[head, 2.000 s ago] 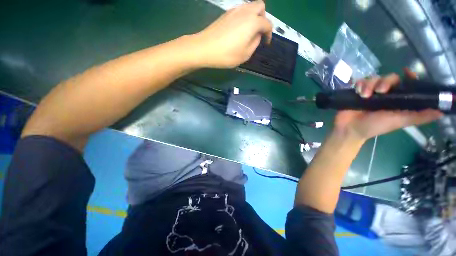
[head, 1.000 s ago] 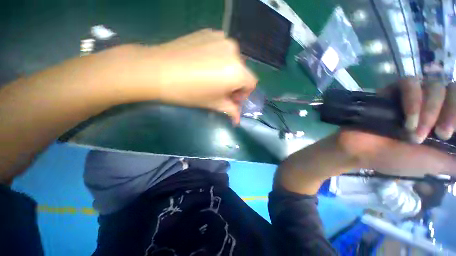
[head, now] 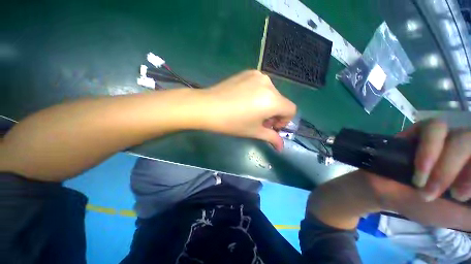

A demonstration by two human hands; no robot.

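My left hand (head: 258, 111) is over the controller box (head: 290, 130) and covers most of it; its fingers are curled at the box's edge. Whether they grip the box or a screw is hidden. My right hand (head: 418, 175) is wrapped around the black electric screwdriver (head: 369, 152), held roughly level with its bit pointing left toward the box and my left fingertips. Lead wires with white connectors (head: 326, 159) lie under and beside the driver's tip. More lead wires with white connectors (head: 155, 60) lie beyond my left forearm.
The black screw tray (head: 295, 51) lies on the green bench (head: 103, 31) beyond my left hand. A clear plastic bag (head: 379, 64) with a white label lies right of it, over the white strip (head: 347, 51). Part of a person in light clothing (head: 413, 232) shows at lower right, beside something blue.
My left hand has moved from the screw tray down to the controller box. My right hand has brought the screwdriver lower, and its grip has shifted toward the rear. The view has also shifted.
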